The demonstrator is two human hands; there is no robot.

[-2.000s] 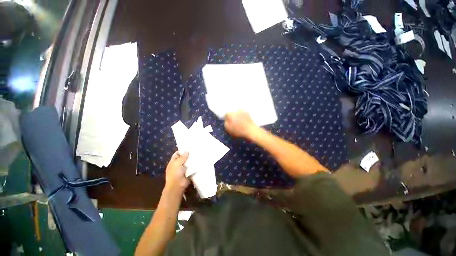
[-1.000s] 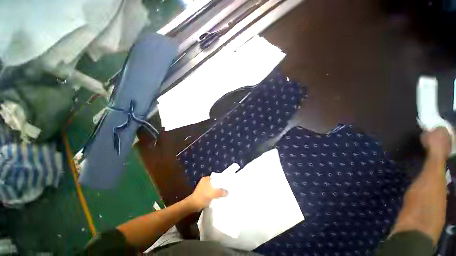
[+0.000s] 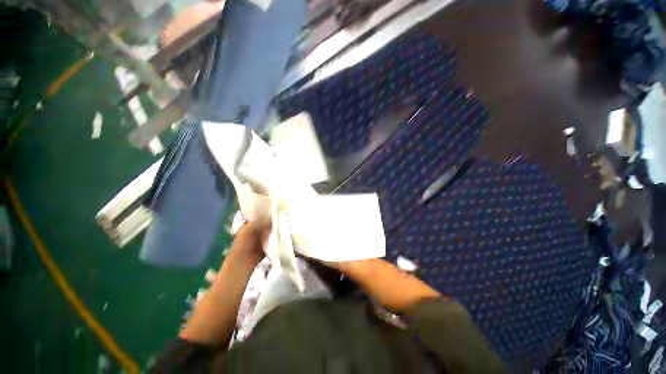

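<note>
My left hand [image 3: 252,235] is closed on a crumpled bunch of white marker paper pieces [image 3: 339,225], held up near my body at the table's edge. My right hand [image 3: 349,269] is at the lower side of the same bunch; its fingers are hidden behind the paper. Navy cut panels with small pale motifs lie uncovered on the table: a large curved one [image 3: 504,248], a narrower one [image 3: 431,139] beside it and another [image 3: 350,95] towards the rail.
A blue-grey rolled bundle [image 3: 255,66] lies across the table end by the pale metal rail [image 3: 365,47]. Navy striped offcuts [image 3: 602,321] and white scraps lie at the right. A small box [image 3: 619,131] is farther right. Green floor [image 3: 73,219] with a yellow line is at the left.
My right hand has come in from the far right to the paper at my left hand. The white papers over the panel near the rail are gone from there. The view has shifted.
</note>
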